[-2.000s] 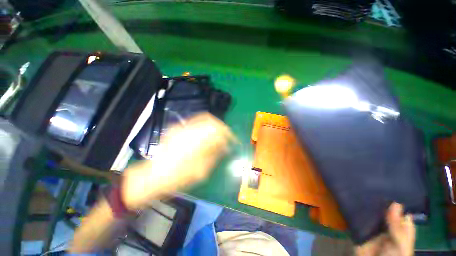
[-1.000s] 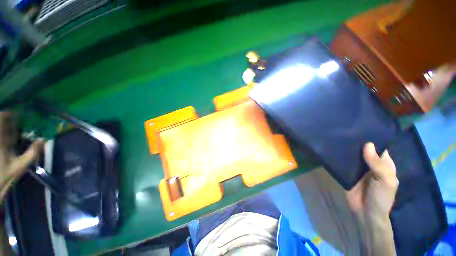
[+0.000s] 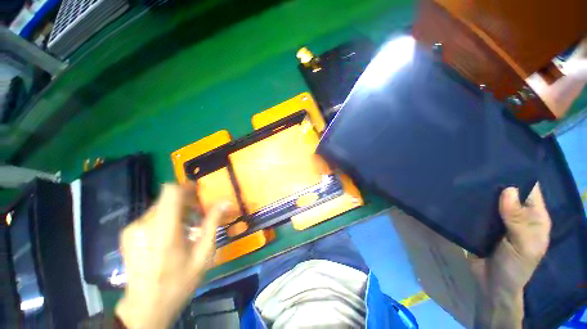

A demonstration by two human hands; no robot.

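A thin black frame (image 3: 237, 186) lies in the recess of the orange jig (image 3: 209, 145), with orange showing through its open centre. My left hand (image 3: 168, 247) is blurred at the frame's left end, fingers apart; whether its fingertips touch the frame I cannot tell. My right hand (image 3: 522, 232) holds a glossy black screen panel (image 3: 421, 144) by its lower right corner, tilted above the bench to the right of the jig. The panel's far edge catches a strong reflection. Another black panel with a gold tab (image 3: 331, 67) lies behind, partly hidden by the held one.
Stacked black panels (image 3: 116, 218) lie left of the jig, beside a white strip (image 3: 89, 283) and a black foam block (image 3: 55, 247). A tall orange-brown box (image 3: 495, 58) stands at back right. A black tray (image 3: 560, 257) and carton (image 3: 421, 257) are at lower right.
The black frame now lies in the previously bare orange jig. My left hand has moved right from the far left edge to the jig. My right hand still holds the panel.
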